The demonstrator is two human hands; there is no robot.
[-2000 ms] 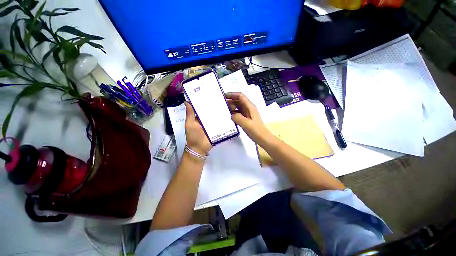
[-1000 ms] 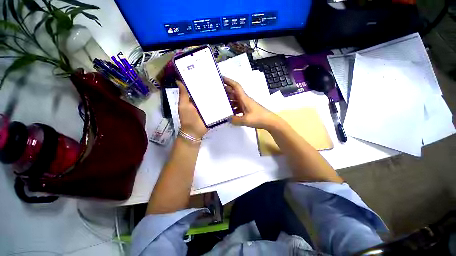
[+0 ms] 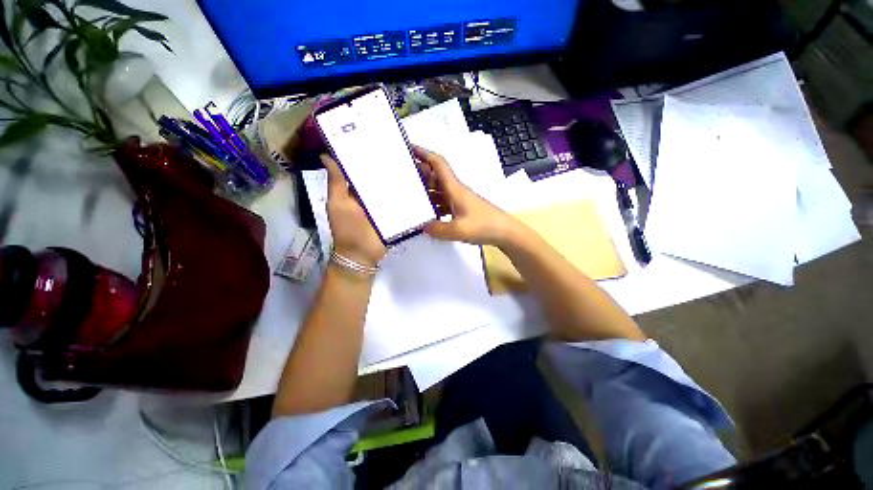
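Observation:
A large smartphone (image 3: 376,165) with a bright white screen and a thin dark edge is tilted above the desk papers. My left hand (image 3: 351,215) is bare and holds the phone from below and along its left edge. My right hand (image 3: 459,203) is at the phone's lower right edge, with fingers curled beside or behind it; which fingers touch it is unclear. White paper (image 3: 426,297) lies under both hands. A tan-yellow rectangle (image 3: 570,239) lies under and right of my right forearm.
A dark red bag (image 3: 206,278), red bottle (image 3: 86,297) and pen holder (image 3: 239,172) stand left. The monitor (image 3: 402,38) is behind. The keyboard (image 3: 512,134), mouse (image 3: 598,145), black pen (image 3: 632,225) and loose sheets (image 3: 723,187) lie right. A small printed box or slip (image 3: 299,256) lies left.
The view has shifted slightly. Both hands and the phone appear lower relative to the monitor than two seconds ago. The grip on the phone looks much the same.

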